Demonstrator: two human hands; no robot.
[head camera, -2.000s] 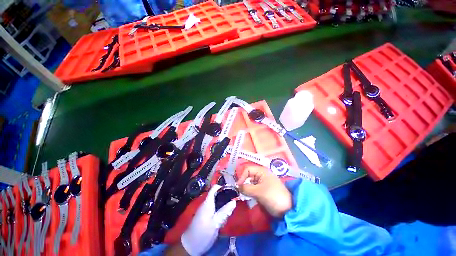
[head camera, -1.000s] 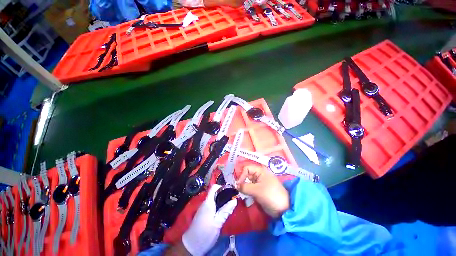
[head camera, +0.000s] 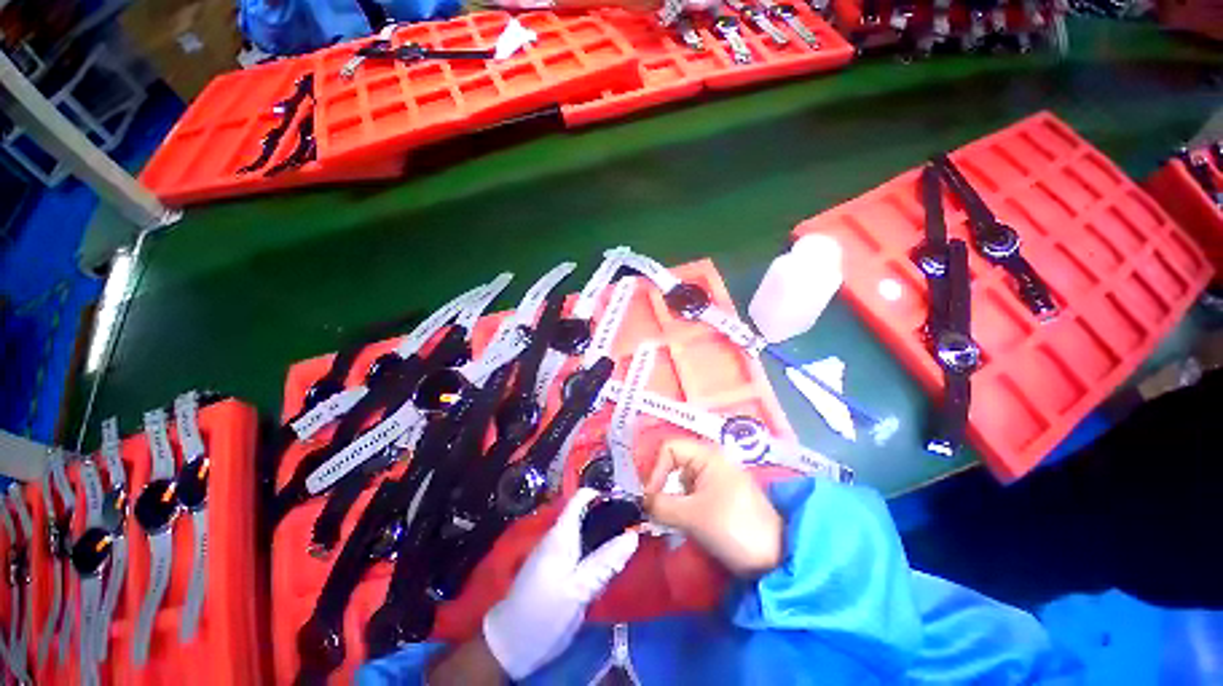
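Observation:
My left hand (head camera: 547, 603), in a white glove, holds a wristwatch (head camera: 610, 521) by its round dark case, low in the middle of the view. A light grey strap rises from the case. My right hand (head camera: 718, 513), bare with a blue sleeve, touches the right edge of the case with its fingertips close together; a small white scrap shows beneath them. The fingertips hide what they pinch. Behind the hands, grey-strap and black-strap watches lie mixed across the red centre tray (head camera: 691, 369).
A left tray (head camera: 239, 536) holds grey-strap watches in a row. A white bottle (head camera: 797, 288), a blue stick and white scraps lie right of the centre tray. A right tray (head camera: 1073, 241) bears several black-strap watches. More trays (head camera: 470, 101) stand across the bench, with a person's blue sleeves behind.
My right fingers have shifted slightly on the watch case, and the watch has turned a little. The trays look nearly the same, with a slight shift of the view.

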